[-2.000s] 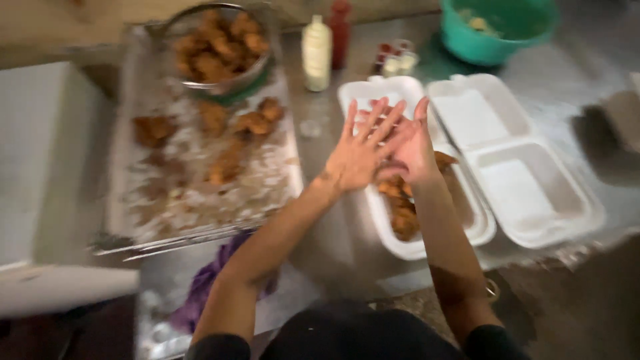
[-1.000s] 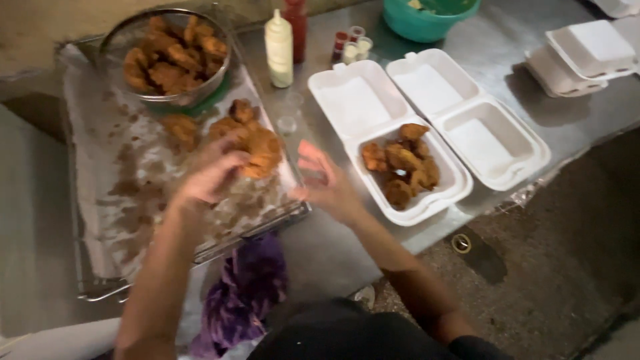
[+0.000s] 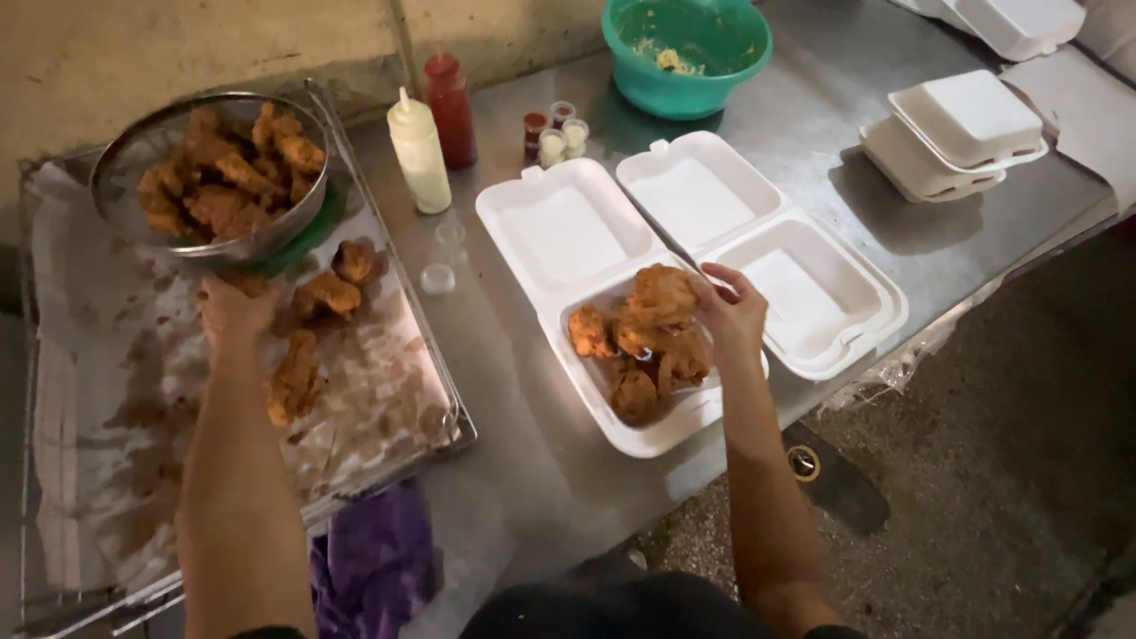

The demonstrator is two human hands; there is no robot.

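Observation:
My right hand (image 3: 735, 315) pinches a piece of fried chicken (image 3: 662, 295) over an open foam clamshell container (image 3: 568, 226), where several other pieces lie. My left hand (image 3: 238, 306) is on a piece of fried chicken on the paper-lined wire rack tray (image 3: 382, 426); its fingers are partly hidden. Near it on the paper lie a few loose pieces, one a drumstick-like piece (image 3: 295, 380). Behind the left hand stands a metal strainer bowl (image 3: 257, 241) heaped with fried chicken. A second open foam container (image 3: 701, 191) holds nothing and stands right beside the first.
At the back stand a white squeeze bottle (image 3: 420, 160), a red squeeze bottle (image 3: 450, 111), small sauce cups (image 3: 552, 146) and a green plastic bowl (image 3: 683, 84). Closed foam containers (image 3: 967, 120) are stacked at the right. A purple cloth (image 3: 377, 559) hangs at the front edge.
A second ago both hands were near the tray, the left at a fried piece. Now the right hand is at the container with a piece, and the left reaches farther back on the tray.

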